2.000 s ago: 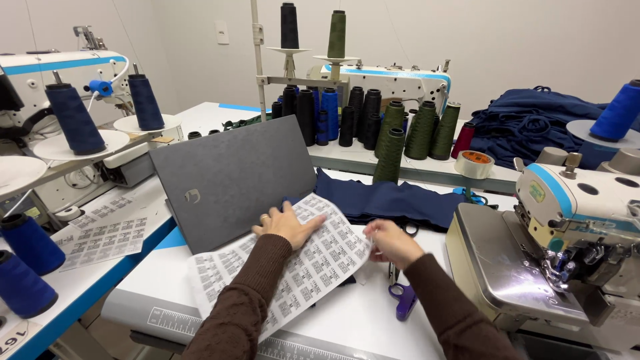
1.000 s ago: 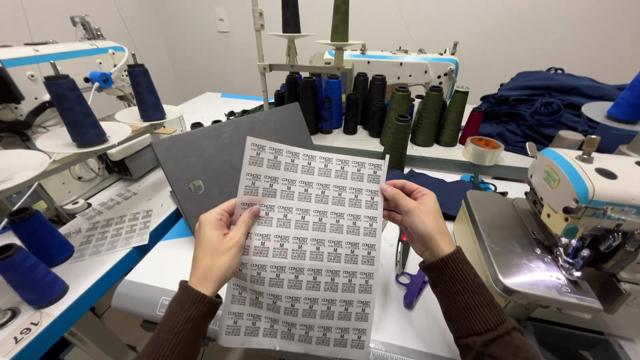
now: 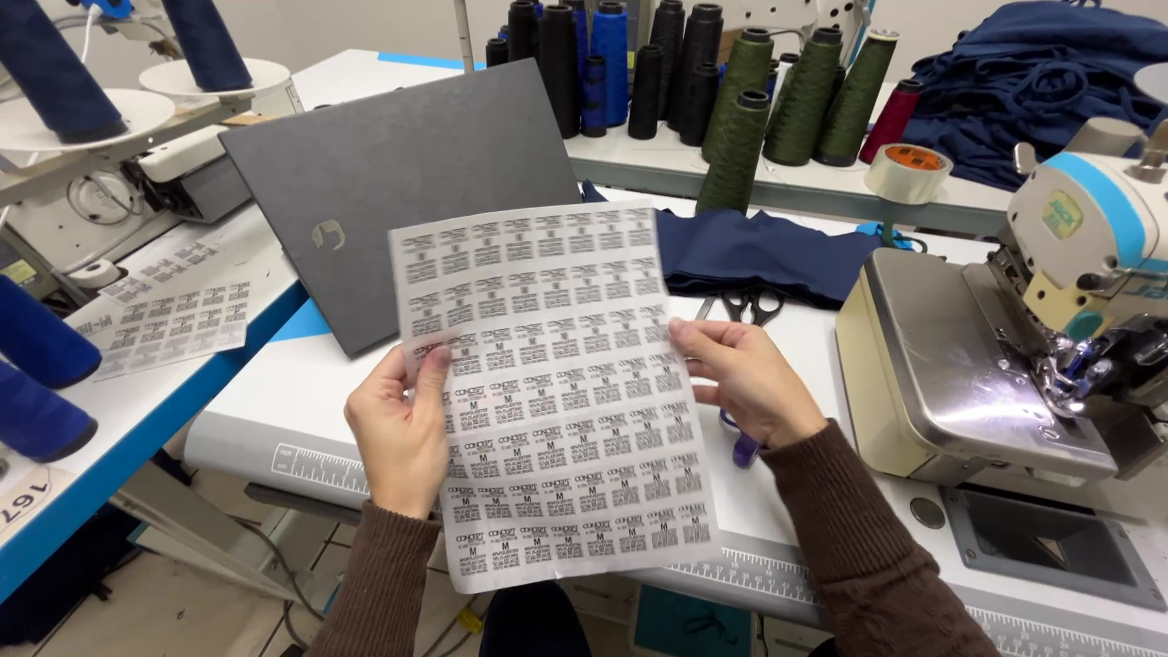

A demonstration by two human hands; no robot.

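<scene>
A white sheet of printed garment labels (image 3: 557, 401) is held upright over the front edge of the table, its print facing me. My left hand (image 3: 401, 424) grips its left edge, thumb on the front. On the right edge, my right hand (image 3: 748, 379) pinches the sheet between thumb and fingers. Behind the sheet, a dark grey laptop lid (image 3: 401, 173) stands tilted. Folded navy fabric (image 3: 766, 255) lies beyond my right hand, with black scissor handles (image 3: 753, 307) at its near edge. A purple-handled tool (image 3: 745, 449) lies partly hidden behind my right hand.
An overlock sewing machine (image 3: 985, 365) stands at the right. Thread cones (image 3: 803, 100) and a tape roll (image 3: 909, 172) line the rear shelf, beside piled navy fabric (image 3: 1031, 82). More label sheets (image 3: 182, 319) and blue thread cones (image 3: 41, 333) are on the left table.
Two seconds ago the sheet lay lower against the laptop with my left hand flat on it; now both hands hold it up by its edges. The view has tipped downward.
</scene>
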